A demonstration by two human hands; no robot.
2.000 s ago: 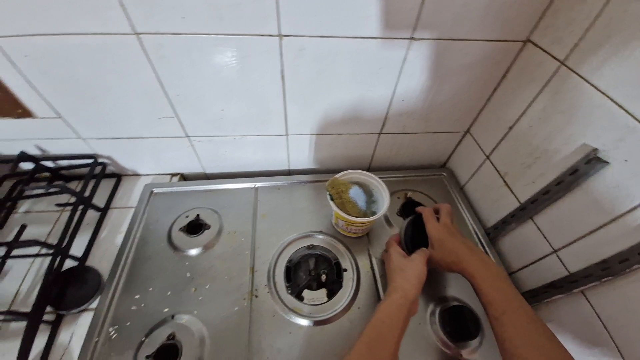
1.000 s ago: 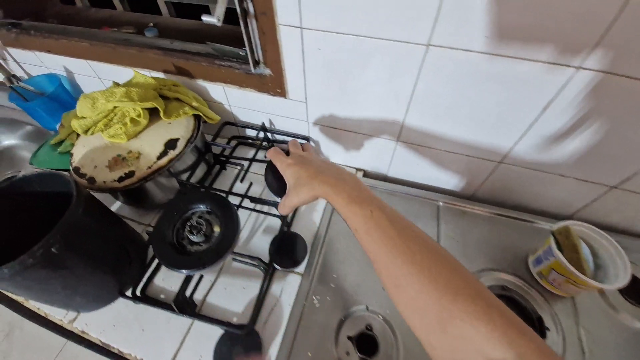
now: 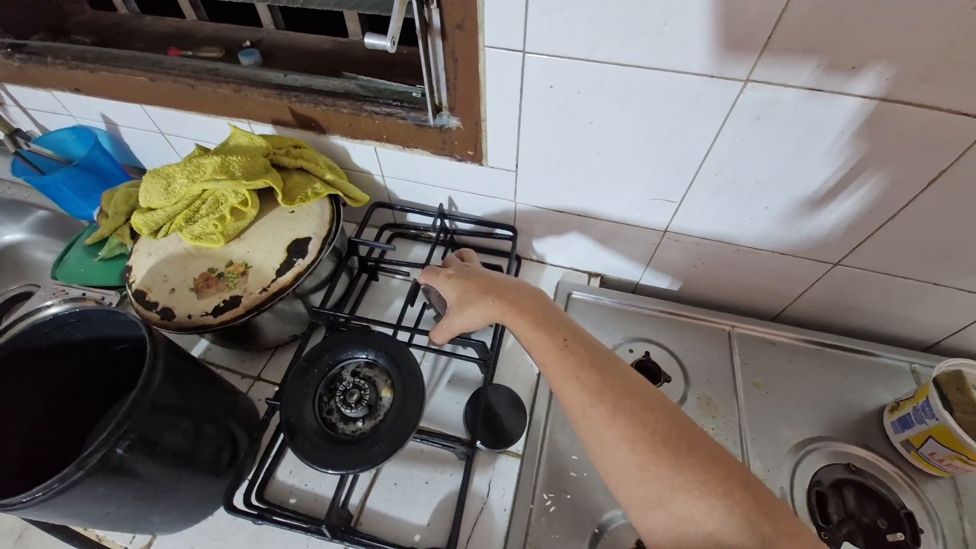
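My right hand [image 3: 476, 293] reaches among the bars of black pan supports [image 3: 446, 347], its thumb and fingers around a dark round burner cap [image 3: 435, 300] that they partly hide. Below it, another black burner cap [image 3: 496, 416] lies by the edge of the supports. A wide black burner ring with a metal burner piece [image 3: 352, 400] rests on the supports to the left. Under and beside my forearm is the steel hob top [image 3: 709, 396], with exposed burner openings [image 3: 650, 369]. My left hand is out of view.
On the left stand a large black pot [image 3: 183, 457] and a steel pot with a worn lid [image 3: 221, 282], a yellow cloth [image 3: 221, 179] on top. A blue container [image 3: 76, 171] is behind. A yellow-and-white tub with a sponge [image 3: 926, 427] sits on the hob's right side.
Two seconds ago both my hands were at a dark round piece over the hob's right side; my right hand is now among the pan supports. The view has swung left.
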